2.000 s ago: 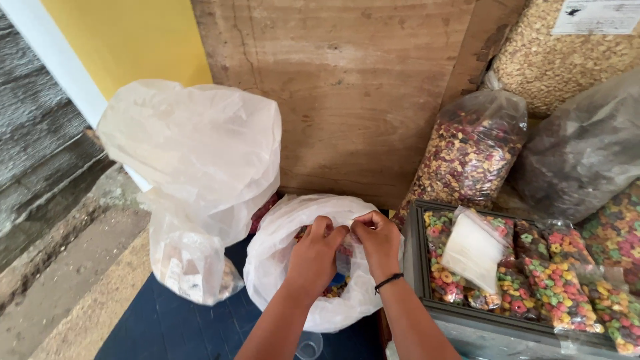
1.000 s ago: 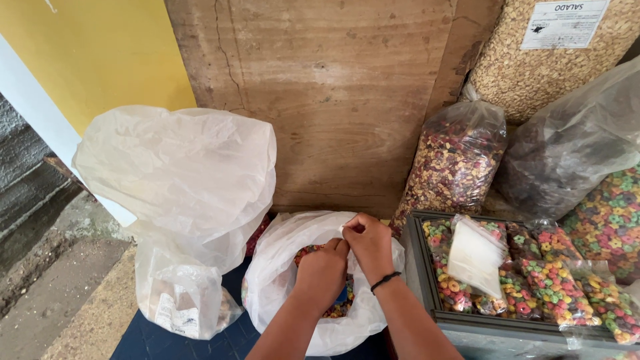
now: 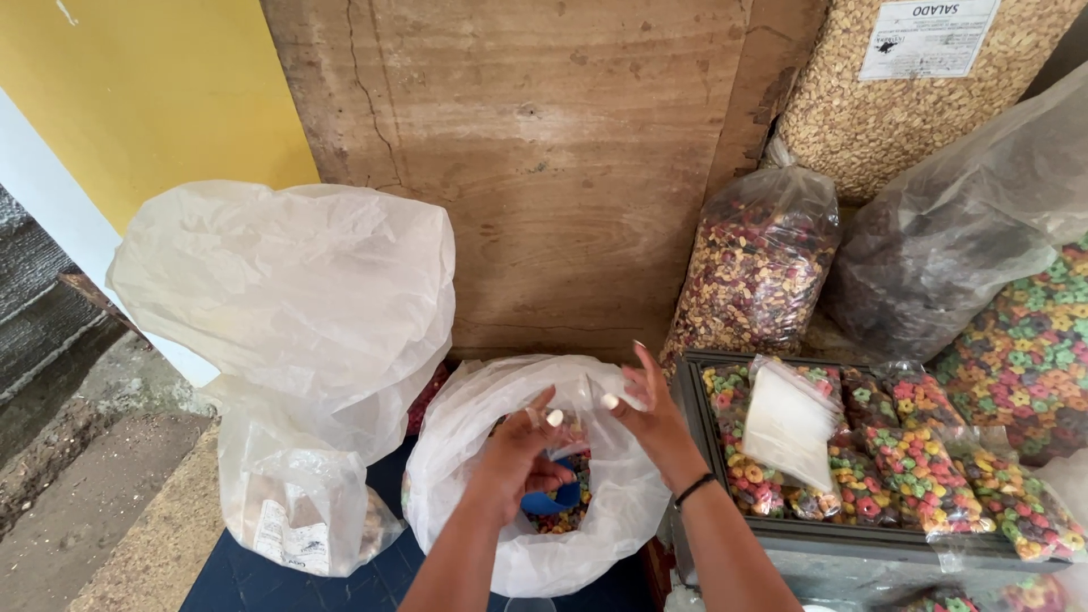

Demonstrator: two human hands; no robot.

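My left hand (image 3: 518, 455) is over the mouth of a large white plastic bag (image 3: 459, 544), its thumb near its fingertips. My right hand (image 3: 654, 425) is raised at the bag's right side, thumb and fingers apart. Thin clear plastic (image 3: 582, 416) shows between the hands; whether the left fingers pinch it, I cannot tell. Inside the bag, under my left hand, a blue scoop (image 3: 557, 500) lies on colourful ring cereal (image 3: 574, 517). At right, a dark crate (image 3: 697, 425) holds several clear bags of cereal (image 3: 926, 476) with a stack of empty clear bags (image 3: 790, 425) on top.
A large translucent bag (image 3: 297, 297) stands left, with a smaller labelled bag (image 3: 297, 501) before it. Behind is a wooden board (image 3: 527, 170). A bag of mixed nuts (image 3: 756, 263), a large bag of peanuts (image 3: 892, 119), a dark-filled bag (image 3: 918, 255) and bulk cereal (image 3: 1028, 357) stand right.
My hands were close together over the white bag's rim; now they are farther apart, the right one's fingers spread. More of the blue scoop shows.
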